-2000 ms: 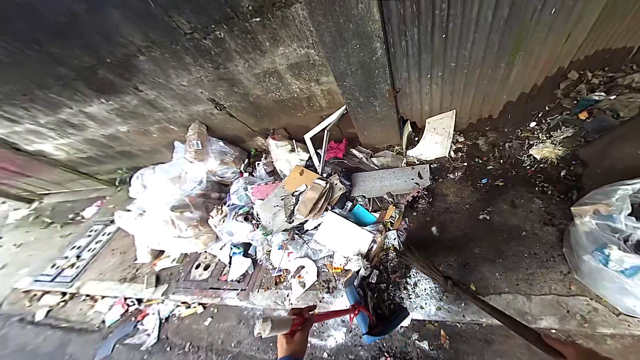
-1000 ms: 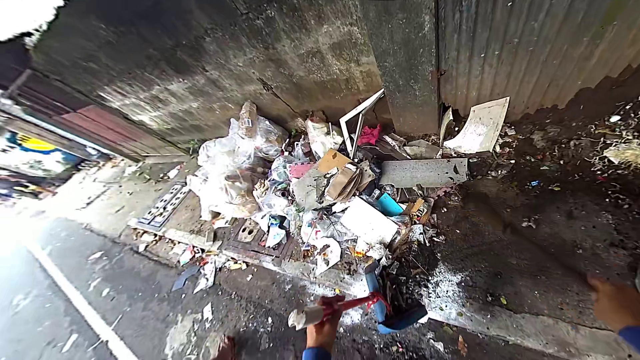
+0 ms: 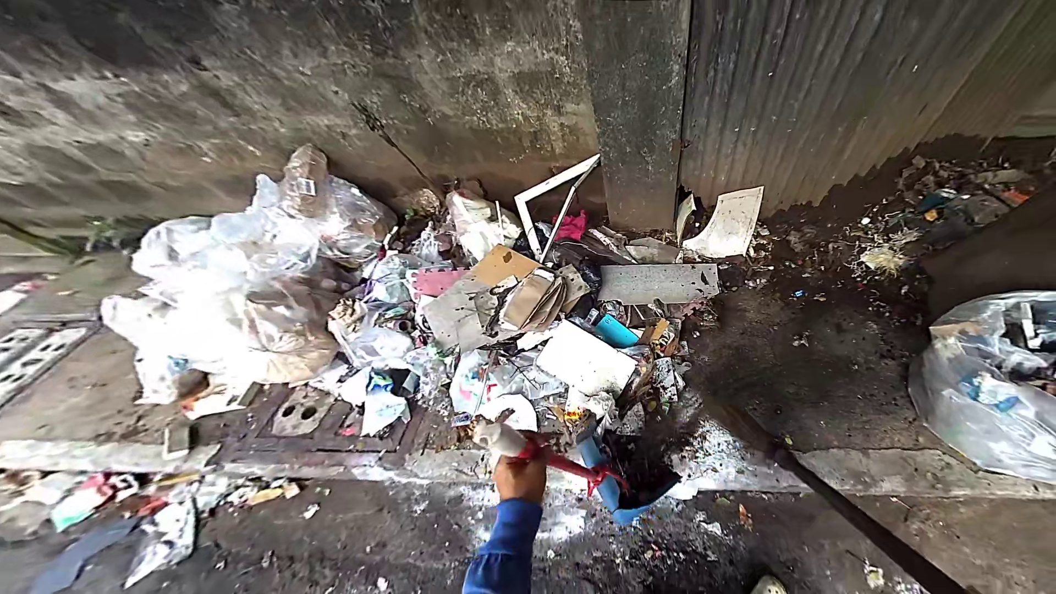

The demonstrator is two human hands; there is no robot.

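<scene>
My left hand, in a blue sleeve, grips the red handle of a blue dustpan. Dark debris lies in the pan, which rests at the curb beside the rubbish pile. My right hand is out of view. A long dark broom handle slants from the lower right edge towards the ground right of the pile, its head blurred. Near the dustpan lie a white board, a light-blue piece, cardboard and plastic scraps.
Clear plastic bags of rubbish lean by the concrete wall. Another clear bag stands at the right. A white frame piece and a grey board lie in the pile. Litter lies along the curb.
My right hand, at the right edge a second ago, is now out of view. The broom handle has changed its slant. My left hand still holds the dustpan. The view has turned.
</scene>
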